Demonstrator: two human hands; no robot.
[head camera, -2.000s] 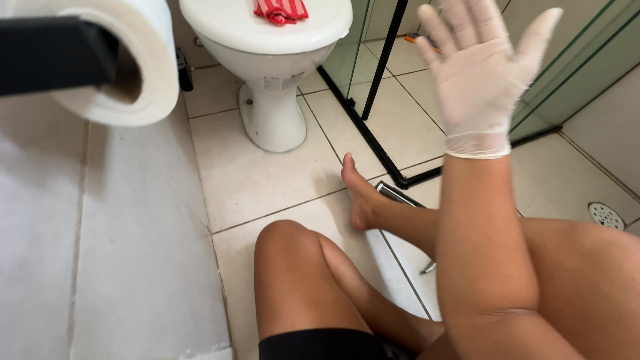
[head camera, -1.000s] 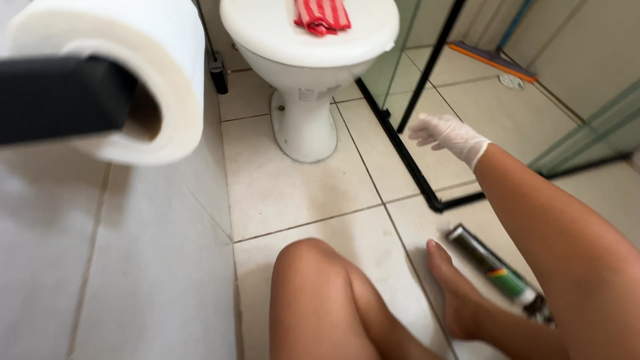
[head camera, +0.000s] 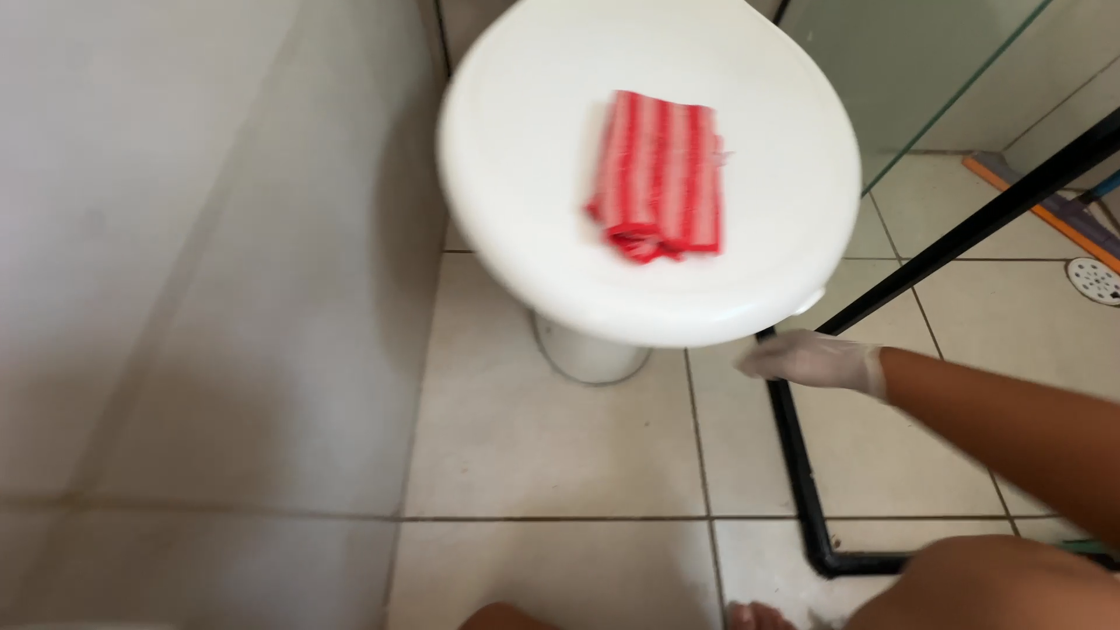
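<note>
A red and pink striped cloth (head camera: 661, 175), folded, lies on the closed white toilet lid (head camera: 525, 149). My right hand (head camera: 814, 360), in a whitish translucent glove, reaches in from the right, just below the lid's lower right edge and over the black frame at the floor. Its fingers point left; the hand is blurred, and whether they are closed or hold anything cannot be made out. My left hand is outside the view.
A black shower frame (head camera: 801, 490) runs along the tiled floor, with a glass panel (head camera: 901, 70) behind the toilet's right side. Beyond it are an orange-edged squeegee (head camera: 1050, 223) and a round floor drain (head camera: 1095, 280). A grey wall (head camera: 219, 262) stands at left; my knees show below.
The view has moved closer to the toilet. My gloved right hand, raised with spread fingers two seconds ago, has come down and now is beside the toilet. The paper roll has left the view.
</note>
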